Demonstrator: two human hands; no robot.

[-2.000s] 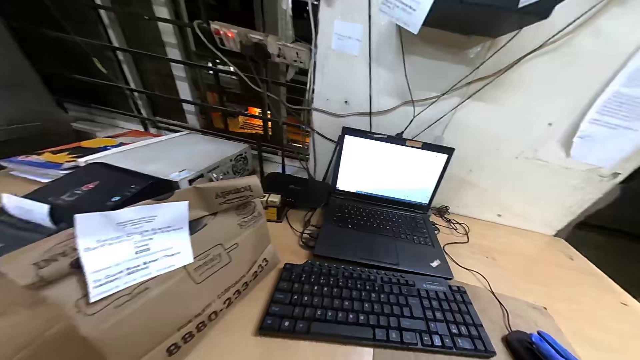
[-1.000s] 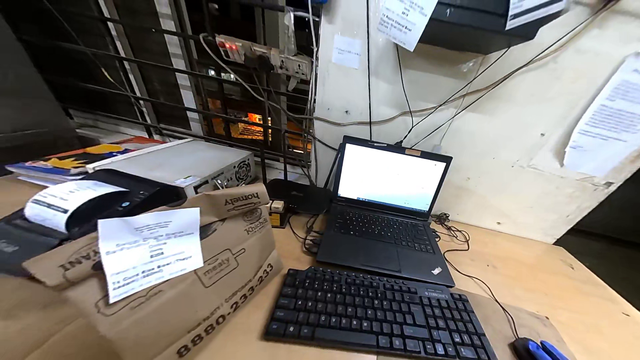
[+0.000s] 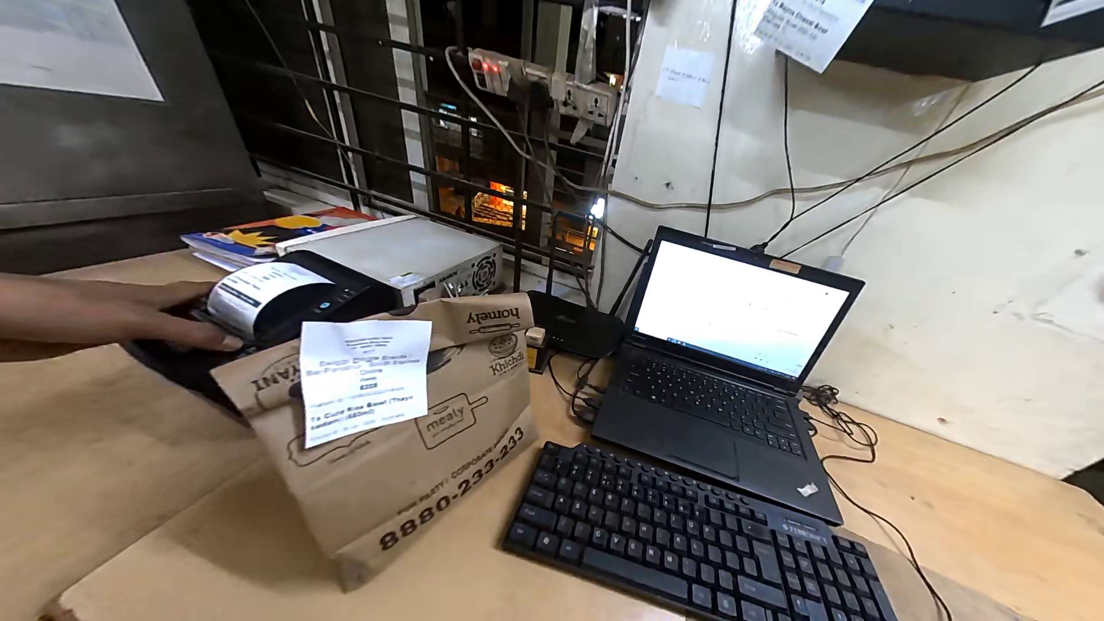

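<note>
From the left edge my left hand [image 3: 185, 315] reaches to a black receipt printer [image 3: 345, 293]. Its fingers are spread at the printer's near side, beside a curled strip of printed paper [image 3: 259, 293] that stands out of the slot. No grip on the paper is visible. A brown paper bag [image 3: 431, 431] with a folded top stands just in front of the printer, partly hiding it. A white printed slip [image 3: 366, 379] is on the bag's front. My right hand is out of view.
Right of the bag are a black keyboard [image 3: 707, 535] and an open laptop [image 3: 724, 371]. A router [image 3: 573, 323], a grey metal box [image 3: 423, 254] and colourful printed matter [image 3: 276, 233] lie toward the barred window. Cables [image 3: 849, 423] trail beside the laptop; a power strip [image 3: 543, 86] hangs above.
My left hand has come in from the left to the printer; neither earlier frame shows it. The curled paper stands farther out of the printer than two seconds ago. The view has shifted left.
</note>
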